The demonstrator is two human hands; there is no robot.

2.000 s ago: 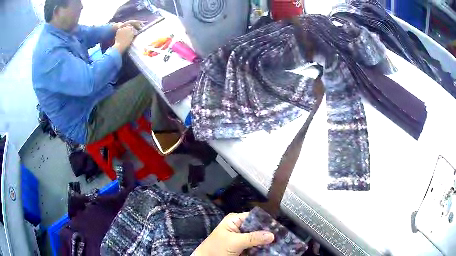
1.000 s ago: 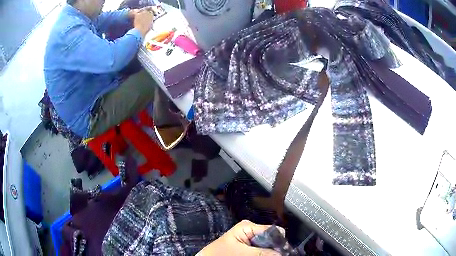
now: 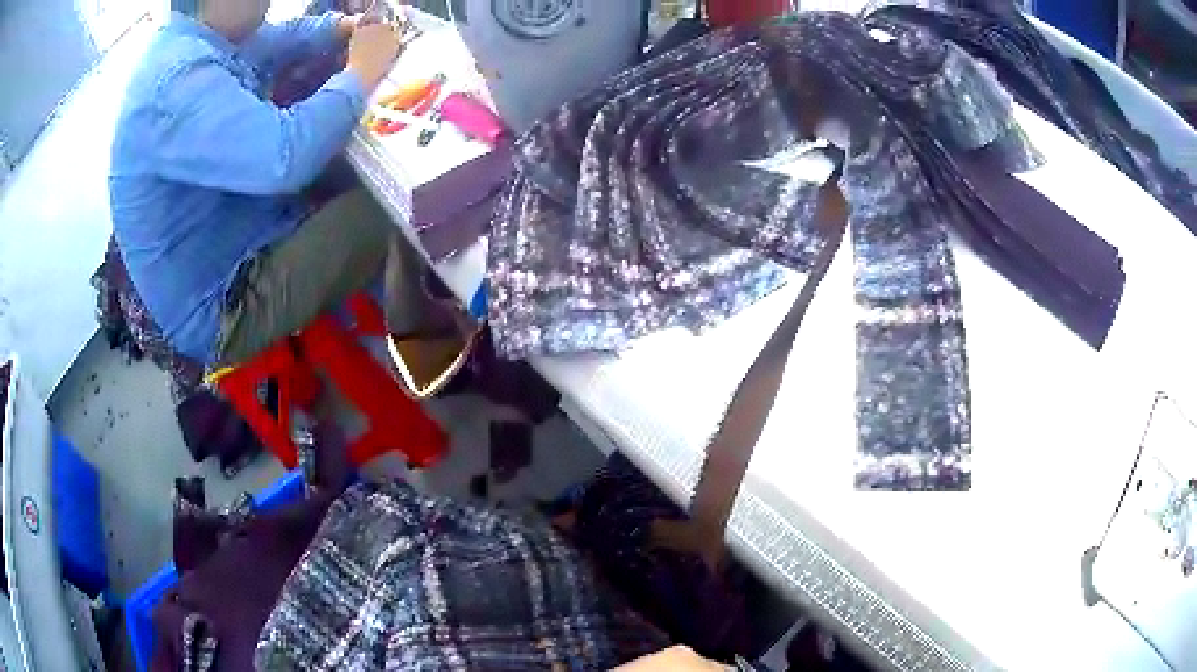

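A stack of plaid cloth panels (image 3: 630, 223) lies fanned and folded over on the white table (image 3: 840, 565). A plaid strip (image 3: 911, 355) hangs out from it flat on the table. A narrow brown strip (image 3: 761, 394) runs from the stack over the table's front edge. A large plaid piece (image 3: 433, 578) lies in front of me at the bottom. My left hand (image 3: 676, 660) is cut off by the bottom edge, beside this piece; its fingers and anything in them are hidden. My right hand is out of the picture.
Dark purple panels (image 3: 1050, 250) lie right of the stack. A person in a blue shirt (image 3: 217, 125) sits at the left on a red stool (image 3: 355, 387). A blue crate (image 3: 142, 604) holds dark cloth. A machine plate (image 3: 1155, 525) is at the right.
My left hand has moved down, mostly out of the picture; the small plaid piece it held no longer shows. The view has shifted slightly.
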